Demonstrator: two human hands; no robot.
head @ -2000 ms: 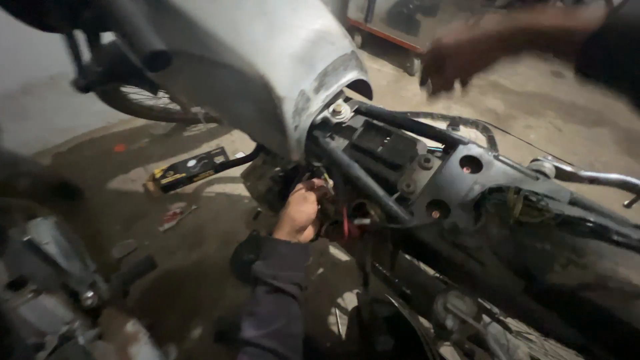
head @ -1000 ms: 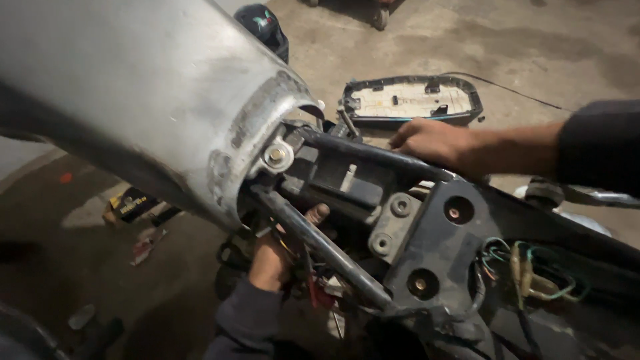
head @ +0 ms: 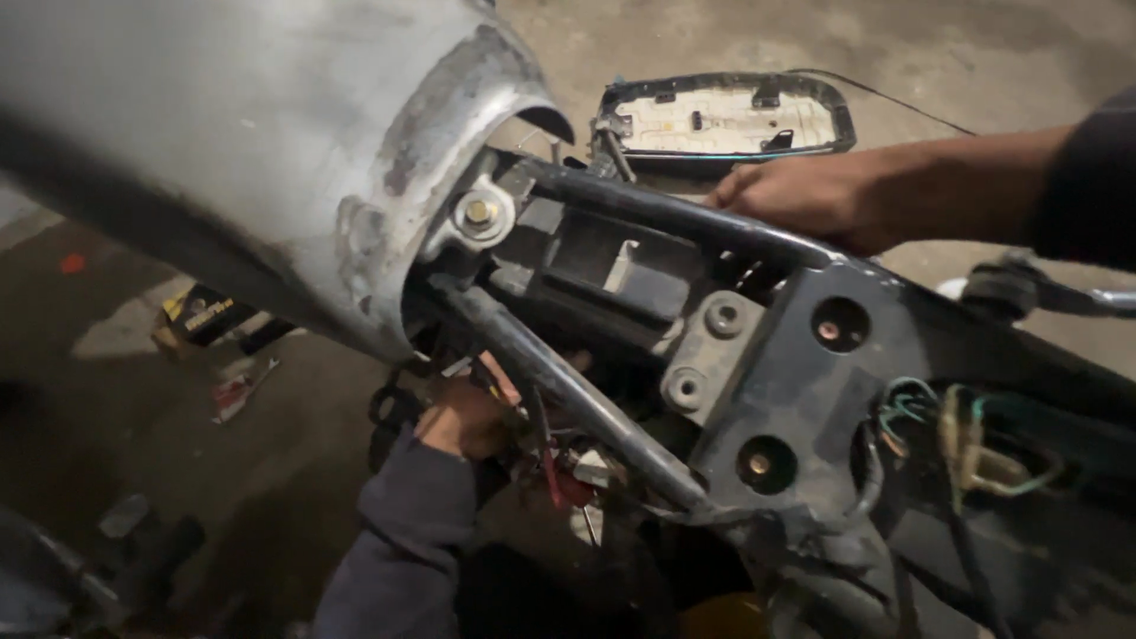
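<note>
A motorcycle stands below me, its bare metal fuel tank at upper left and its black tubular frame running right. My left hand reaches in beneath the lower frame tube, beside wires; its fingers are mostly hidden, so what it touches is unclear. At the far side of the upper tube is my right hand, back of the hand up, its fingertips hidden behind the tube. Between the tubes lies a black plastic box. A bolt sits by the tank's rear edge. Red wires hang near my left hand.
An upturned motorcycle seat lies on the floor beyond the frame. A black and yellow box and a wrench are on the floor at left. Loose wire ends stick out at the right of the frame.
My right hand, raised over the floor two seconds ago, has come down to the upper frame tube. The left hand stays under the lower tube. The view has moved closer to the frame.
</note>
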